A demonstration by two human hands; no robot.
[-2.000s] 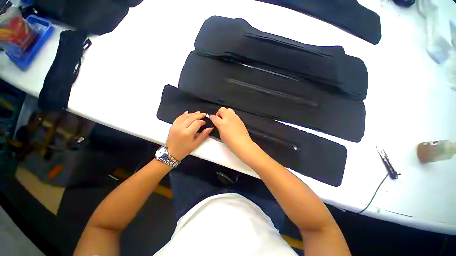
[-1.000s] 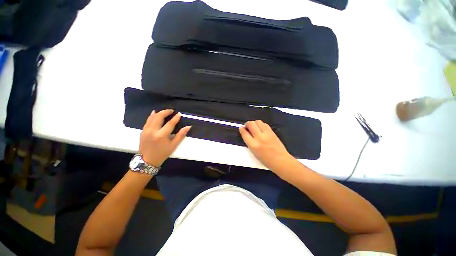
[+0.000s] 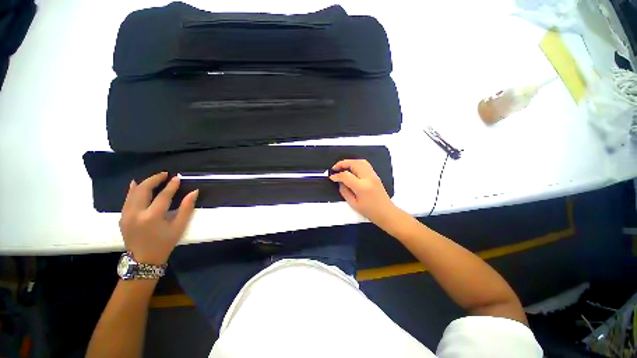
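The slotted panel (image 3: 258, 192), long and black, lies flat nearest me, along the table's front edge. Its slot shows as a straight white line (image 3: 253, 176) with the table showing through. My left hand (image 3: 155, 211) rests on the panel's left part, fingers apart, fingertips at the slot's left end. My right hand (image 3: 358, 185) is at the slot's right end, thumb and fingertips closed together on the panel by the slot; the exact grip is partly hidden by the fingers.
Two overlapping black panel piles (image 3: 251, 42) lie just beyond. To the right are thread snips (image 3: 444, 144) with a dark cord, a small bottle with brownish contents (image 3: 497, 106), a yellow card (image 3: 563, 64), clear plastic bags (image 3: 599, 105) and white cord (image 3: 624, 91). A dark heap (image 3: 14, 24) is at upper left.
My hands have moved apart from near each other to the slot's two ends. The slot has opened from dark to a straight white line. The view has shifted right.
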